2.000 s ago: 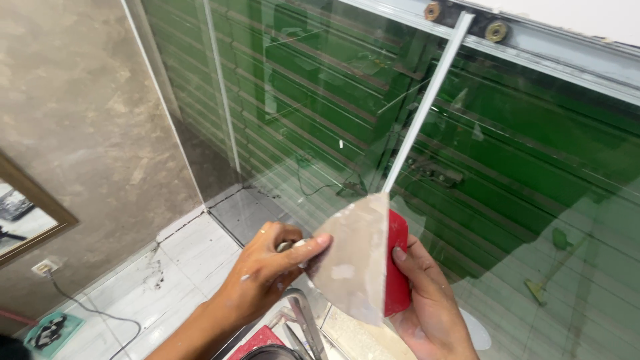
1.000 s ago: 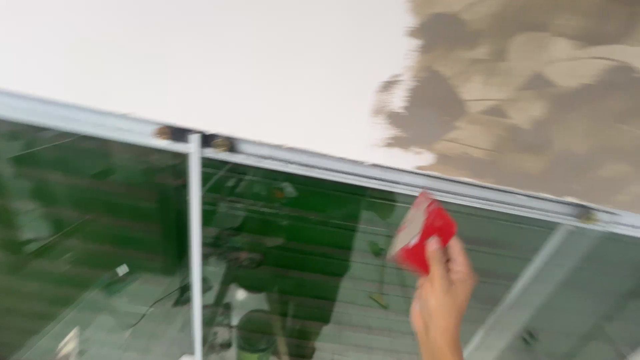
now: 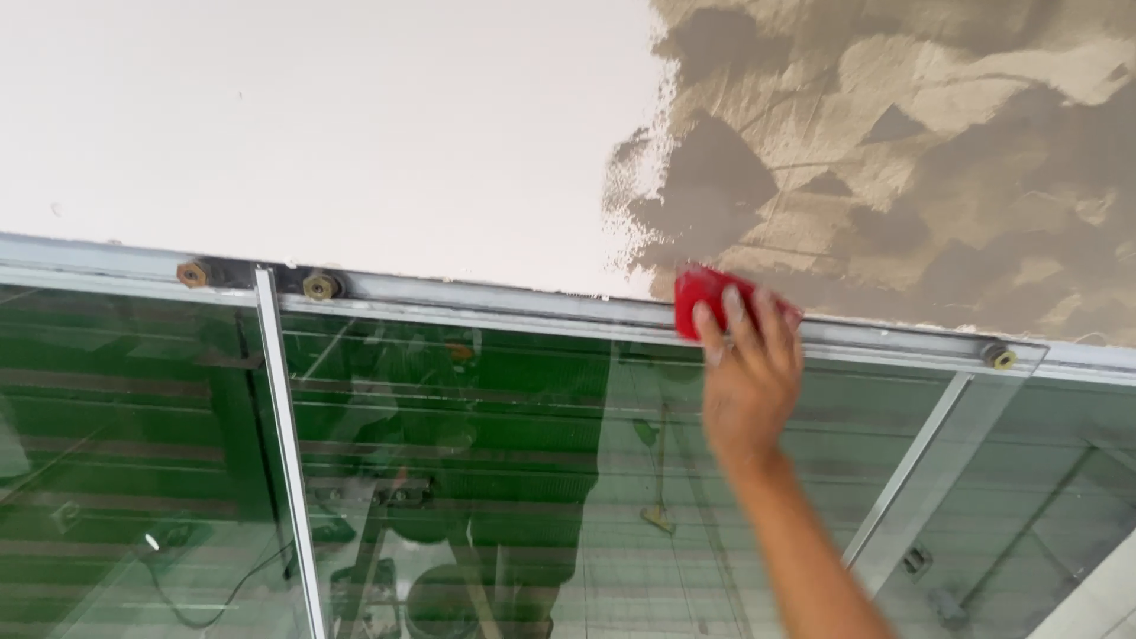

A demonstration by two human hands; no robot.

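My right hand [image 3: 754,382] grips a red spreader [image 3: 701,302], its fingers spread over the tool's face. The spreader is pressed at the lower edge of the wall, just above the metal sliding track [image 3: 497,306]. Mottled grey-brown plaster coating [image 3: 887,177] covers the right part of the wall, with a ragged left edge. Left of that edge the wall is smooth and white [image 3: 337,133]. Any coating on the spreader's face is hidden from view. My left hand is out of the frame.
Below the track stand glass panels [image 3: 497,426] with a green slatted surface and reflections showing in them. Roller fittings [image 3: 321,285] stick out from the track. A thin upright metal strip [image 3: 291,453] runs down at left, and another slants down at right.
The view has swung up to the wall. Two seconds ago both hands held scrapers together; now only my right hand shows, with the red spreader moved up from the glass to the wall's edge.
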